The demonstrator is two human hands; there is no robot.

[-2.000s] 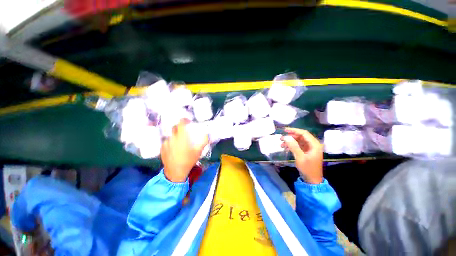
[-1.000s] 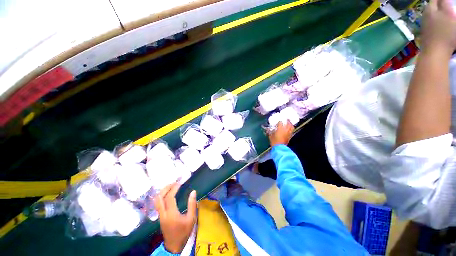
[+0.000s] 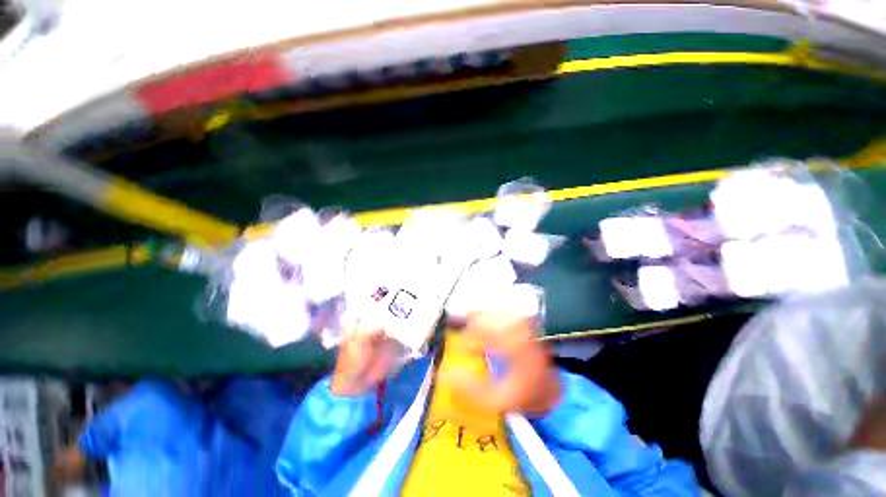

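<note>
My left hand (image 3: 365,361) grips the lower edge of a white pack (image 3: 384,281) with a small dark outlined mark and a reddish spot. The pack is tilted over the pile, and its outline merges with the bright units behind. My right hand (image 3: 510,364) is blurred in front of my chest, fingers curled; whether it holds anything cannot be told. A pile of white bagged units (image 3: 272,301) lies behind and left of the pack. More bagged units (image 3: 526,248) lie to its right.
Another group of bagged units (image 3: 777,262), with purple-grey parts, lies on the green belt (image 3: 622,126) at right. A yellow strip (image 3: 622,187) runs behind the goods. A person in pale clothing (image 3: 787,388) is at right, another in blue (image 3: 185,437) at left.
The view has swung back left. My right hand has left the right group and come in front of my chest. My left hand now holds a white pack with marks.
</note>
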